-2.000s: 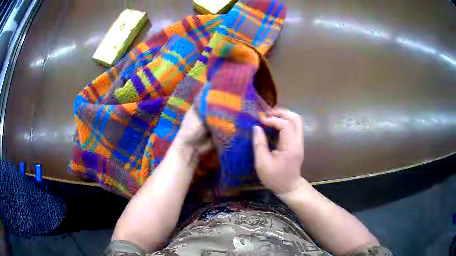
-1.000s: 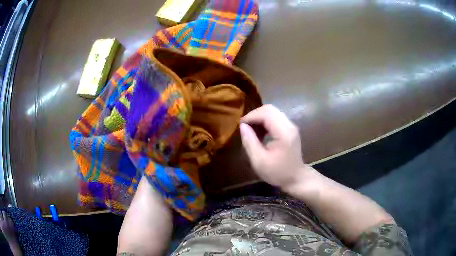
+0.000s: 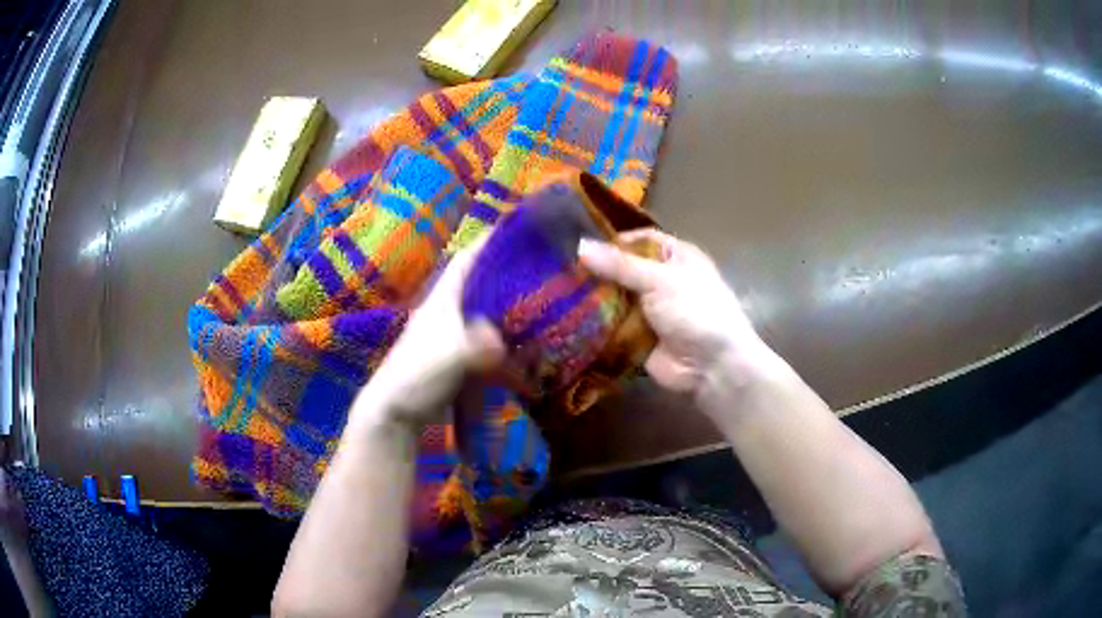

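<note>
A fuzzy plaid garment (image 3: pixel 375 229) in orange, blue, purple and green lies spread on the brown table, its near end hanging at the table's front edge. My left hand (image 3: pixel 441 344) holds a bunched purple and red part of it from the left, slightly blurred. My right hand (image 3: pixel 683 302) pinches the same part from the right, thumb on the plaid side, fingers hidden behind. Some rust-brown lining (image 3: pixel 614 205) shows above and below my right hand.
Two yellow blocks stand out on the table (image 3: pixel 870 242): one (image 3: pixel 272 163) left of the garment, one (image 3: pixel 486 39) at its top edge. Blue clamps (image 3: pixel 129 493) sit at the table's left front edge. A dark speckled surface (image 3: pixel 103 549) is at the lower left.
Since one second ago, the wide-open brown lining has mostly folded out of sight. My left hand has come out from under the garment, and my right hand has taken hold of it.
</note>
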